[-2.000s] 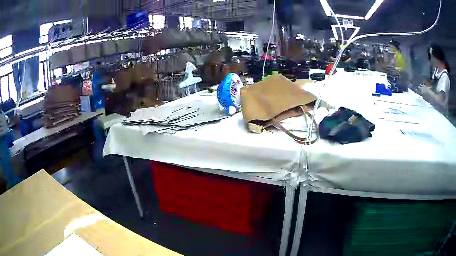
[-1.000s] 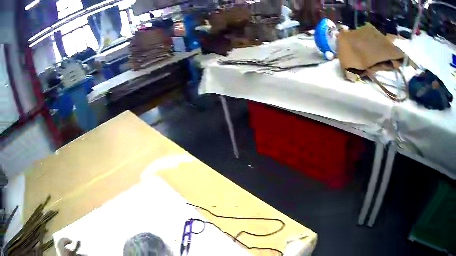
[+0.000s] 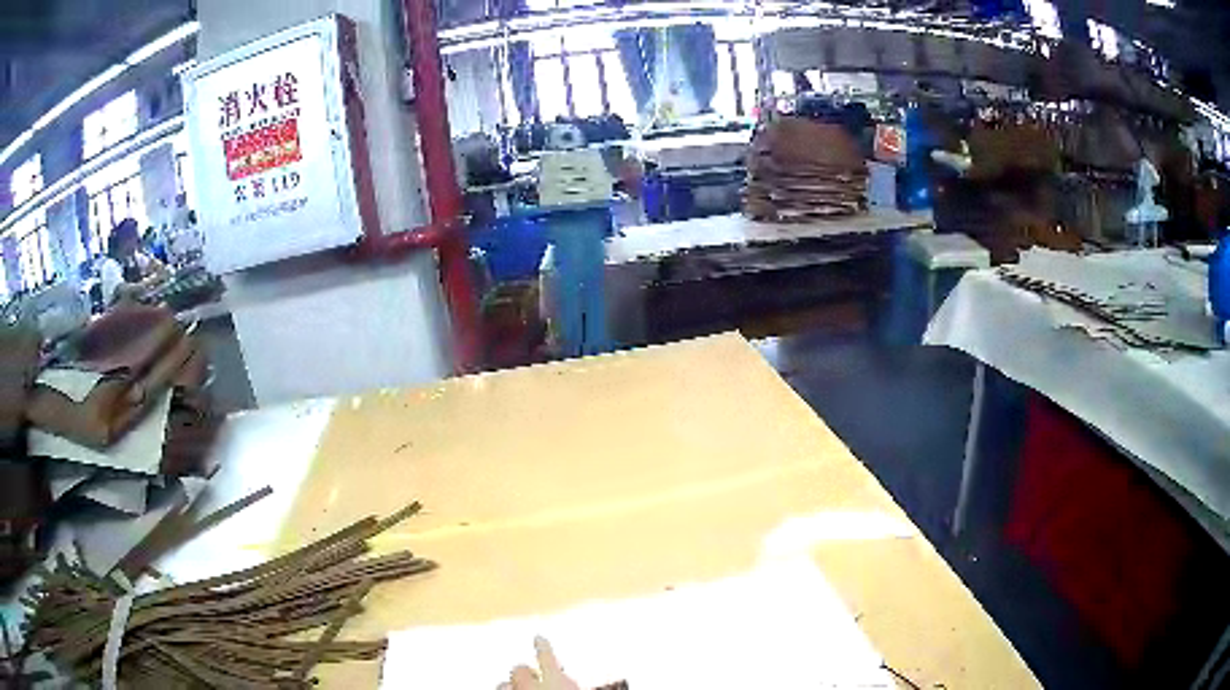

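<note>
A thick bundle of narrow brown straps (image 3: 229, 607) lies at the lower left, with a pale band (image 3: 119, 627) around it and its ends fanned out. My left hand (image 3: 544, 670) is at the bottom edge over the white sheet (image 3: 701, 631), mostly cut off. One finger points up, and a short brown strap end (image 3: 614, 685) shows at its right side, seemingly in its grip. My right hand is out of the picture.
The tan board bench top (image 3: 567, 445) spreads ahead. Folded brown bag panels (image 3: 115, 384) are piled at far left. A white-covered table (image 3: 1079, 357) stands across the aisle at right, a red bin (image 3: 1099, 519) under it. A red pipe (image 3: 438, 175) and white wall cabinet (image 3: 277, 148) stand behind.
The view has swung left and down, then further left. The strap bundle and panels have come into view; the purple snips and grey tub seen a second ago are out of view.
</note>
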